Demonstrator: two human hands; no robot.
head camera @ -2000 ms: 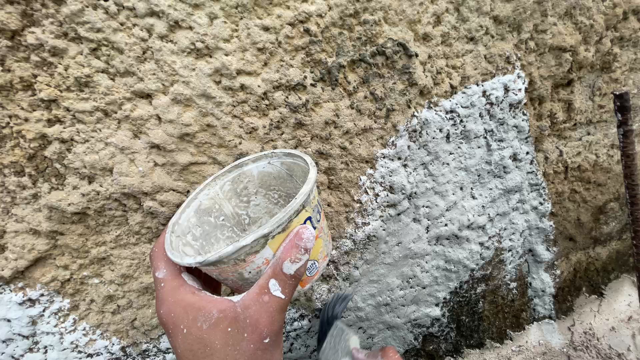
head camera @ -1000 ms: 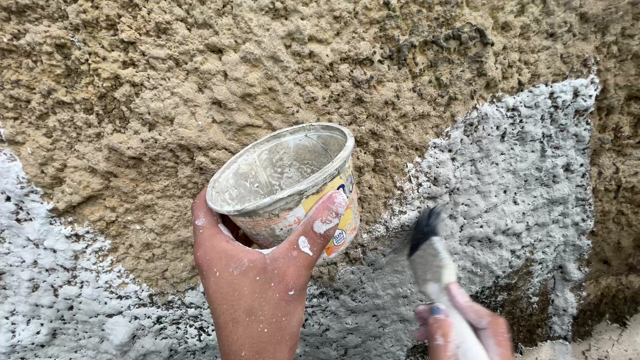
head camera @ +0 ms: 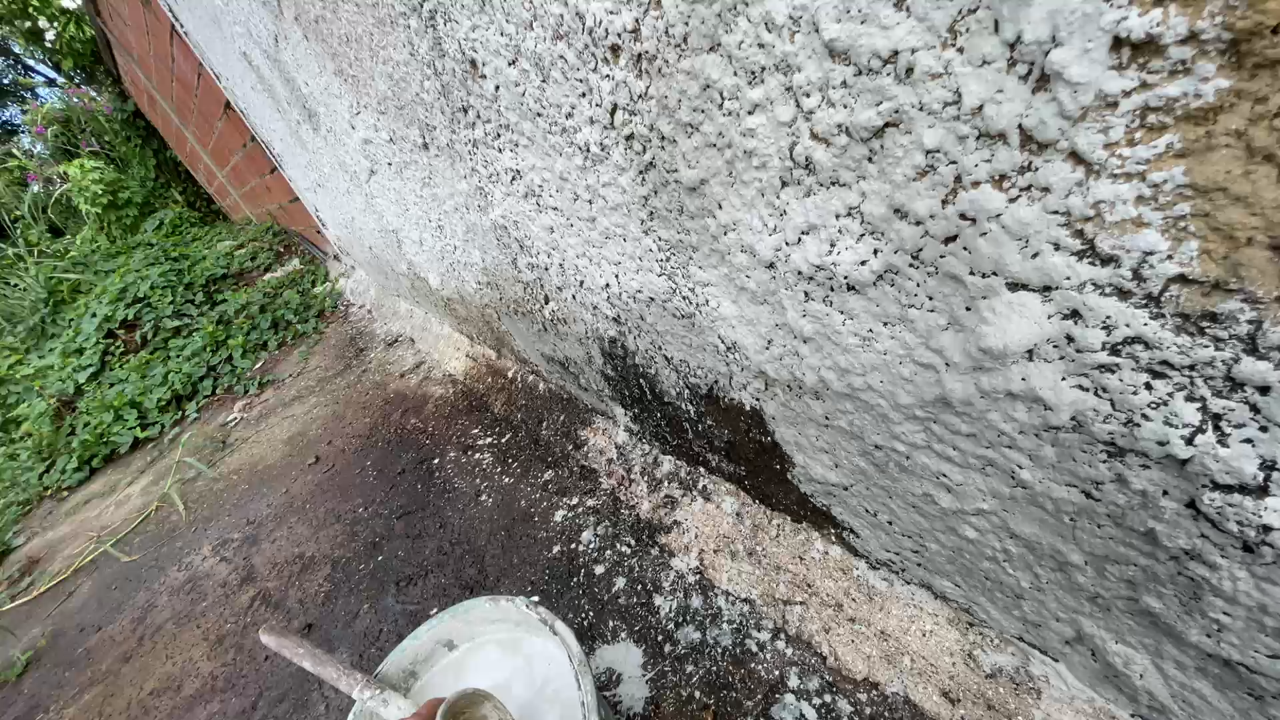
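At the bottom edge a bucket (head camera: pixel 530 660) of white paint stands on the ground. The rim of a small round plastic tub (head camera: pixel 476 704) shows in front of it, cut off by the frame. A little of my left hand (head camera: pixel 428 709) shows at the tub's left side, holding it; the rest is out of view. A paint-smeared stick or handle (head camera: pixel 320 664) slants across the bucket's left rim, its lower end hidden. My right hand and the paintbrush are not in view. The rough wall (head camera: pixel 800 250) is largely coated white, with bare tan at the right edge.
Dark, stained ground (head camera: pixel 380 510) with white splashes runs along the wall's foot, beside a pale rough ledge (head camera: pixel 780 570). A dark uncoated patch (head camera: pixel 745 450) marks the wall's lower part. Green plants (head camera: pixel 150 340) and a red brick wall (head camera: pixel 215 125) stand at left.
The view has swung far, to the ground and bucket. The tub, held up before the wall earlier, is now at the bottom edge. My right hand with the paintbrush has left view.
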